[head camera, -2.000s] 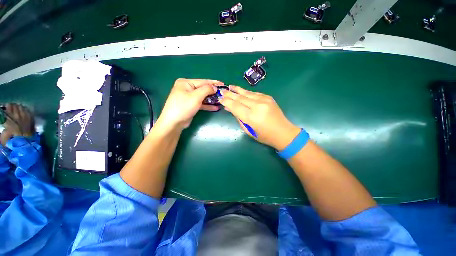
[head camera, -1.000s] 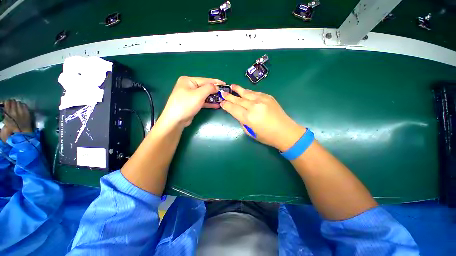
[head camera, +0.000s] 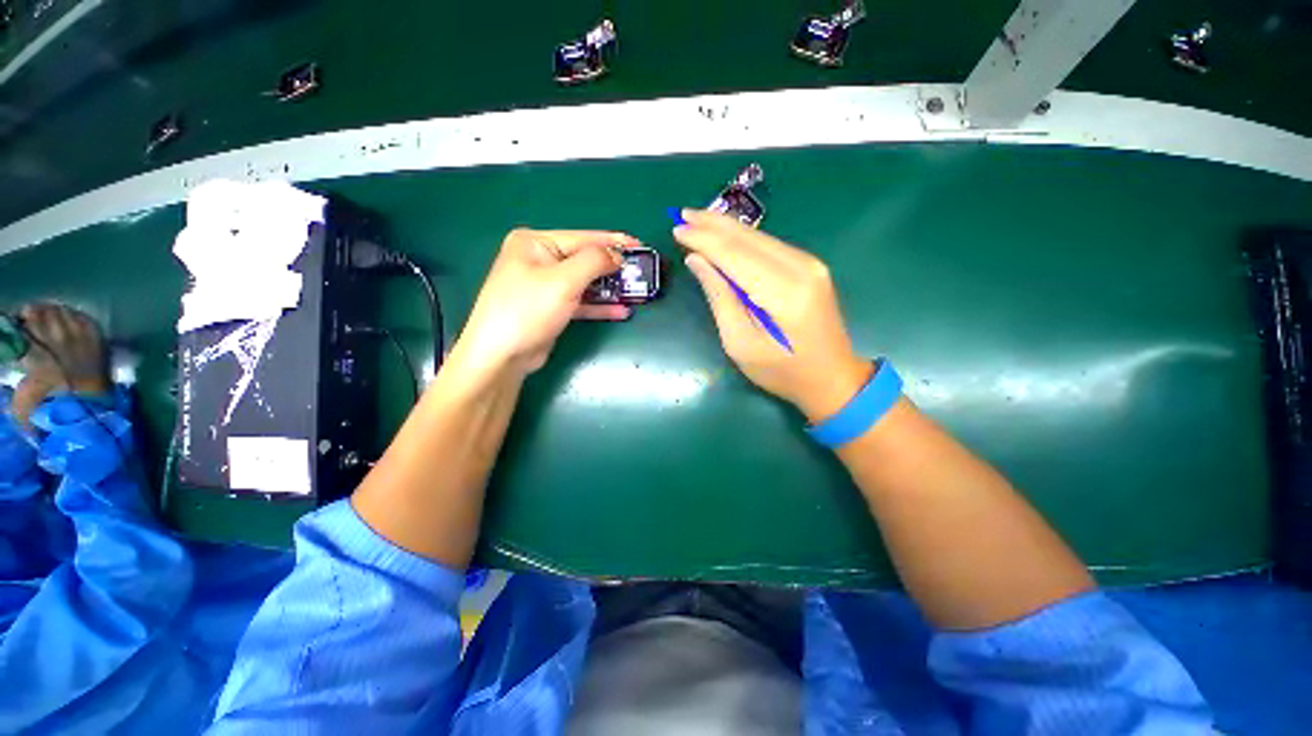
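My left hand (head camera: 535, 295) holds a small dark squarish smartwatch unit (head camera: 639, 273) between thumb and fingers, its pale-marked inside facing up. My right hand (head camera: 770, 302) is just right of it, not touching it, and holds a thin blue pry stick (head camera: 754, 312) that runs across the fingers, its tip at the fingertips. A second, waiting unit (head camera: 744, 206) lies on the green mat just beyond my right fingers, which partly cover it; a small silvery piece sticks out at its upper corner.
A white rail (head camera: 691, 118) with a post (head camera: 1039, 58) crosses beyond the mat. Several conveyor units (head camera: 583, 55) lie on the belt behind it. A black box (head camera: 262, 381) with torn paper and cables stands left. Another person's hand (head camera: 61, 350) is far left. A black ridged item (head camera: 1285, 388) is far right.
My right hand has moved off the held unit, up and to the right, showing more of the blue stick and unit. The belt units have shifted left. My left hand stays nearly in place.
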